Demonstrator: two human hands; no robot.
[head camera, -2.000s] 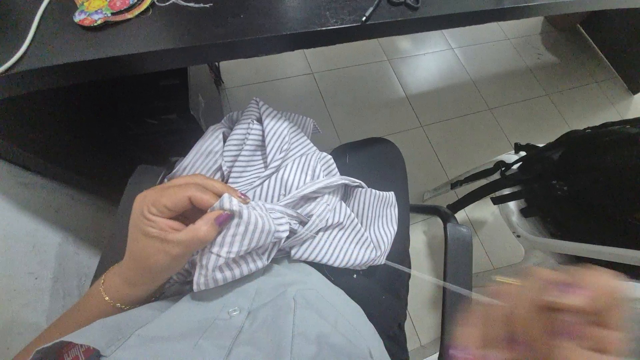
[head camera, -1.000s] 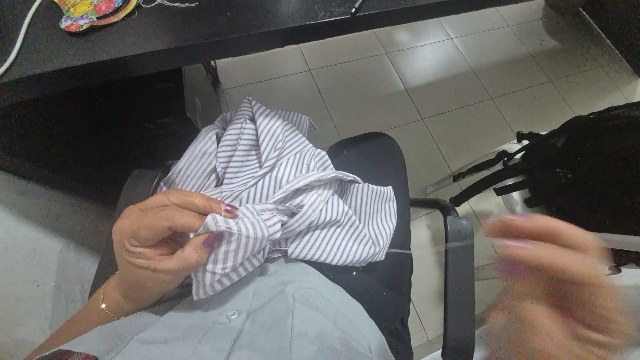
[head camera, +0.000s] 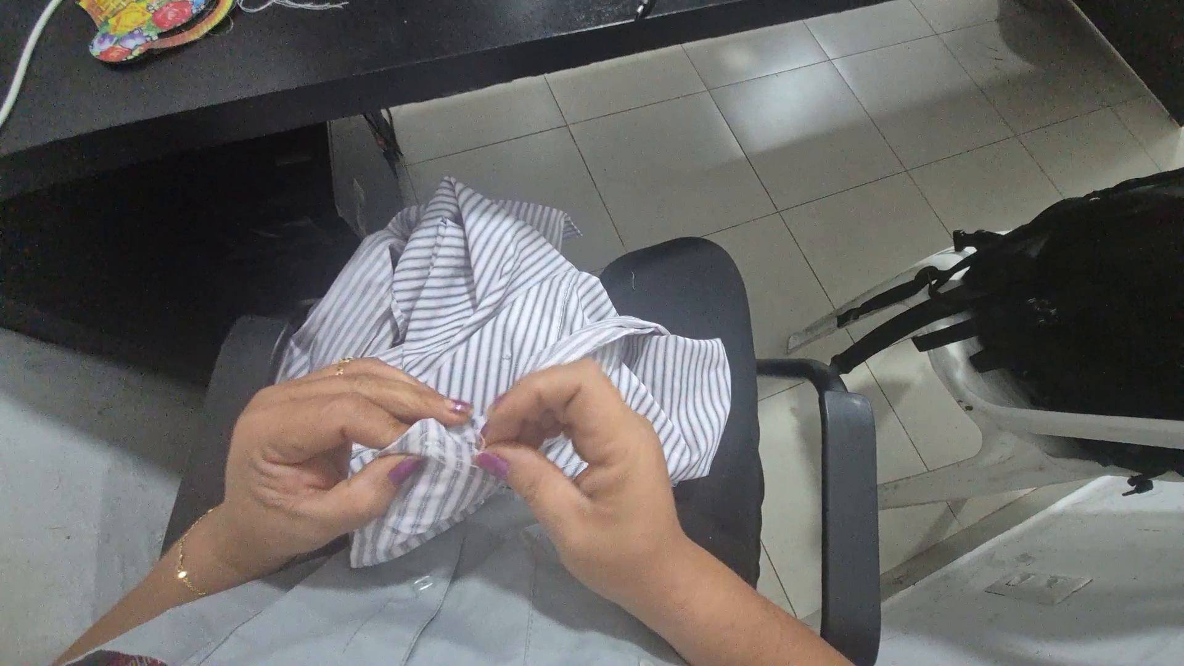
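Note:
A white cloth garment with dark stripes (head camera: 499, 296) lies bunched over my lap and the black chair seat. My left hand (head camera: 324, 453), with a thin bracelet and a ring, pinches a folded edge of it between thumb and fingers. Close beside it, my right hand (head camera: 583, 462) has thumb and forefinger pinched together at the same fold. Something small and pale shows at those fingertips; whether it is thread or a needle I cannot tell.
A black desk (head camera: 416, 42) runs across the top, bearing a colourful floral item (head camera: 153, 28), loose threads and a white cable (head camera: 28, 65). The chair's armrest (head camera: 849, 518) is at my right. Beyond it, a black backpack (head camera: 1091, 305) rests on a white plastic chair (head camera: 980, 444).
My right hand has come in from the far right, where it was blurred with a thin strand between it and the cloth, to the fold beside my left hand. My left hand keeps its pinch.

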